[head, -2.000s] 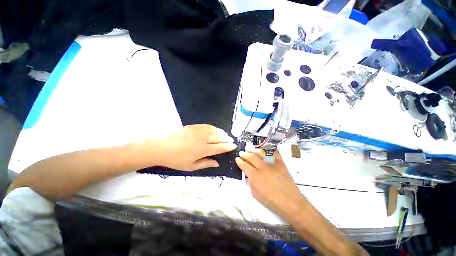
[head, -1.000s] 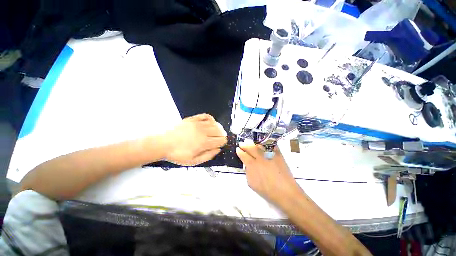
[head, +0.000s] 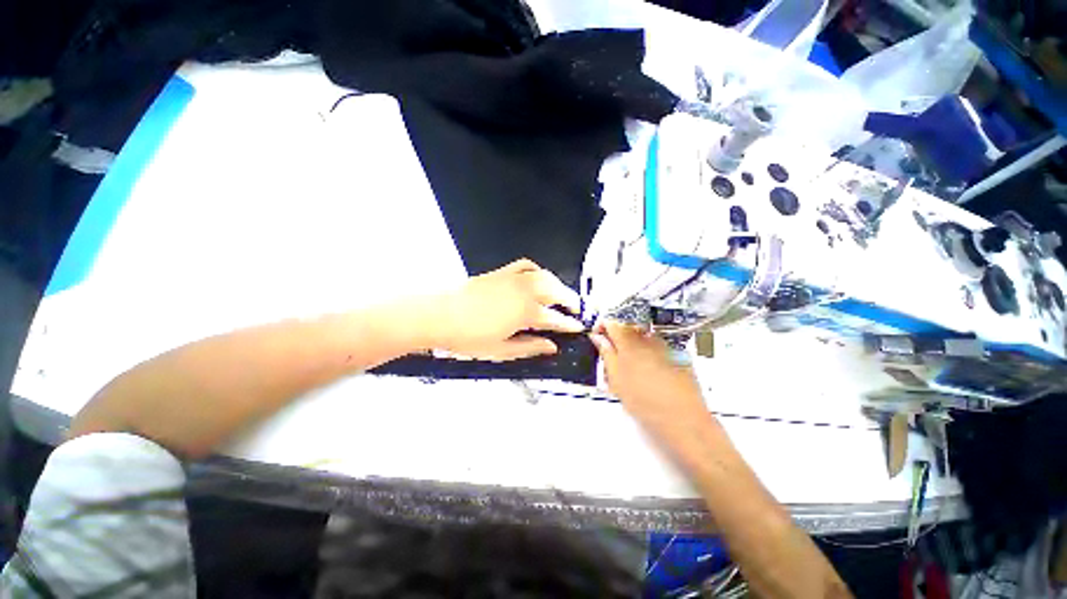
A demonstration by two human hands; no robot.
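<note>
A large black garment panel (head: 521, 193) runs from the dark heap at the back down the table to the left of the sewing machine head (head: 690, 199). My left hand (head: 509, 314) lies on the panel, its index finger stretched toward the needle area and its other fingers bent. My right hand (head: 644, 363) is at the front of the machine head, its fingertips pinching the cloth edge and nearly meeting my left fingertips. The presser foot and needle are hard to make out behind my fingers. The panel's front edge shows below my left hand.
The white table (head: 316, 211) has a blue edge strip (head: 117, 205) at left. A dark heap of cloth (head: 222, 29) lies behind. A green-white pen (head: 920, 497) and a tan tab (head: 897, 445) are at the right end. White plastic and blue items stand behind the machine.
My left hand was bent into a loose fist a second ago; its index finger is now stretched toward the needle area. The view has shifted and the machine head appears farther right.
</note>
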